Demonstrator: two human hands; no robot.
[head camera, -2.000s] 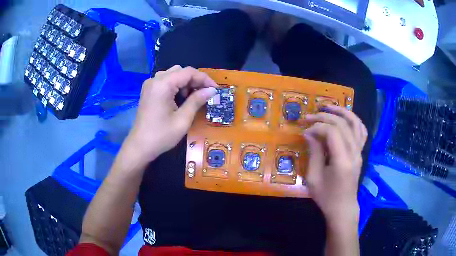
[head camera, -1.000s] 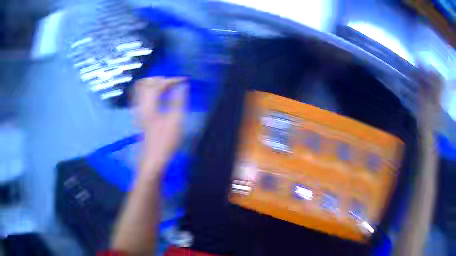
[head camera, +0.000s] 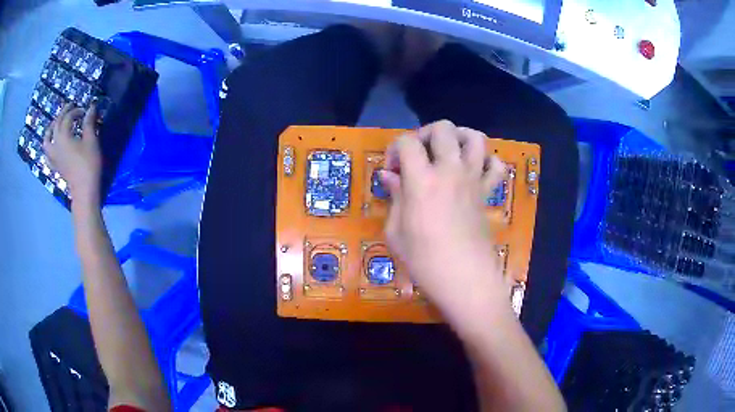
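The orange fixture plate lies on the wearer's dark-trousered thighs. A circuit board covers its top left nest. Small dark round components show in other nests, one at the bottom left. My right hand is over the top middle of the plate, fingers bent down at a nest and hiding several nests; what its fingertips touch cannot be told. My left hand reaches over the PCB tray at the left, fingertips among the boards; whether it grips one cannot be told.
The white machine with a screen and red knob stands ahead. Blue stools stand on both sides. A clear component tray with dark parts is at right. Black tray stacks sit low left and low right.
My left hand has left the circuit board, now flat in its nest, and moved to the left tray. My right hand has moved from the plate's right side to its top middle.
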